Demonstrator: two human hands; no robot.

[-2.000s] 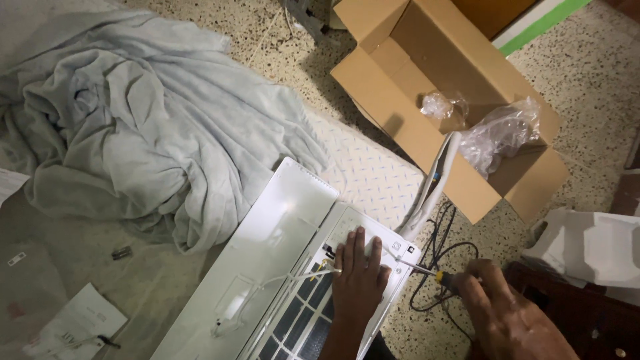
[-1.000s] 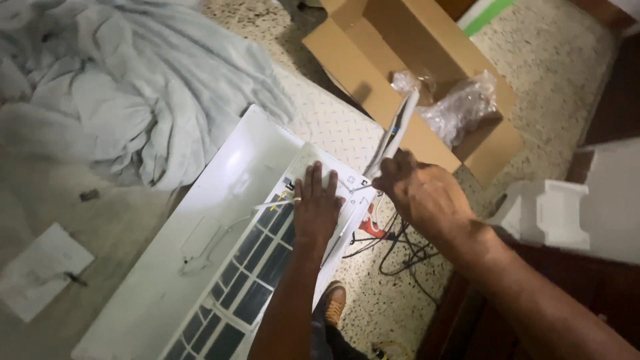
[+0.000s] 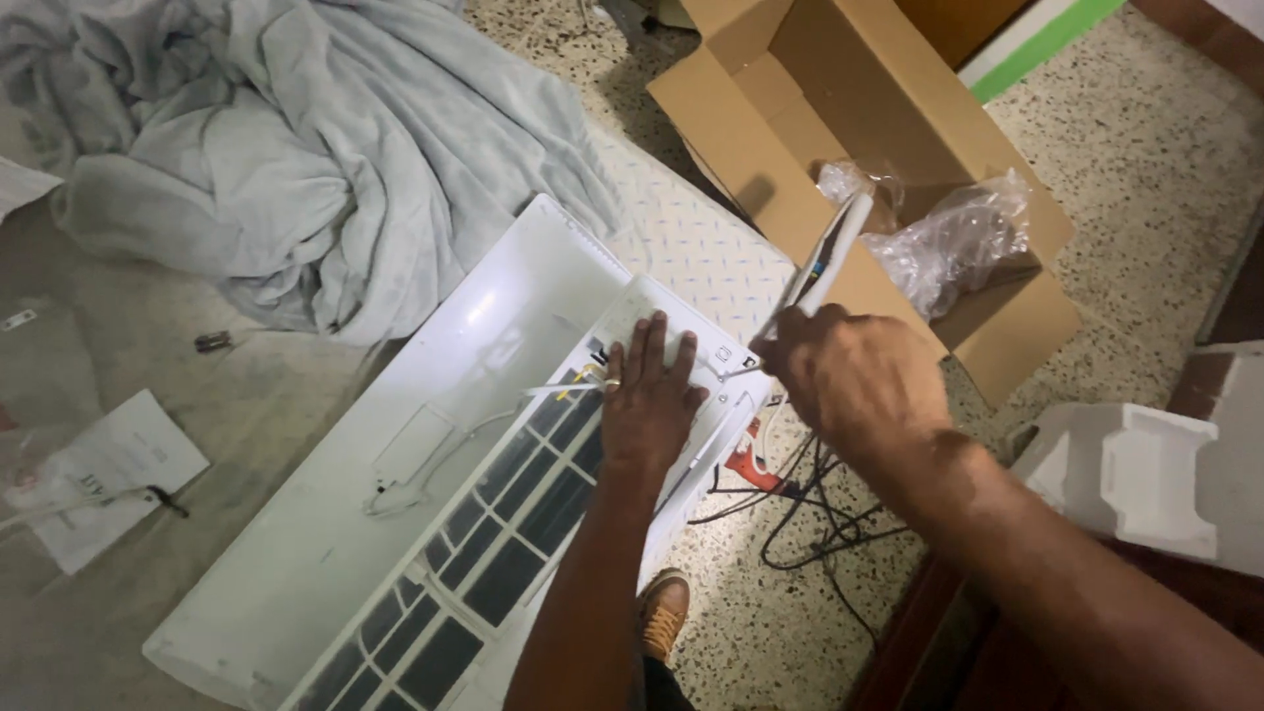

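Note:
A white split air conditioner indoor unit lies on the bed, its front panel swung up and its filter grille showing. My left hand rests flat, fingers spread, on the white end cover. My right hand is closed round a screwdriver, whose handle it hides; the thin metal shaft reaches a screw spot on the cover. Beside that hand, a pale insulated pipe bundle sticks up past the unit's end. A white cable with yellow wires lies by my left fingers.
An open cardboard box with clear plastic wrap stands beyond the mattress. A grey blanket lies at upper left, a printed sheet at left. On the speckled floor are black cables, a red-orange tool and white foam.
My right hand has moved up from the screwdriver's handle end, held away from the unit two seconds ago, to close beside the cover. My left hand has stayed on the cover.

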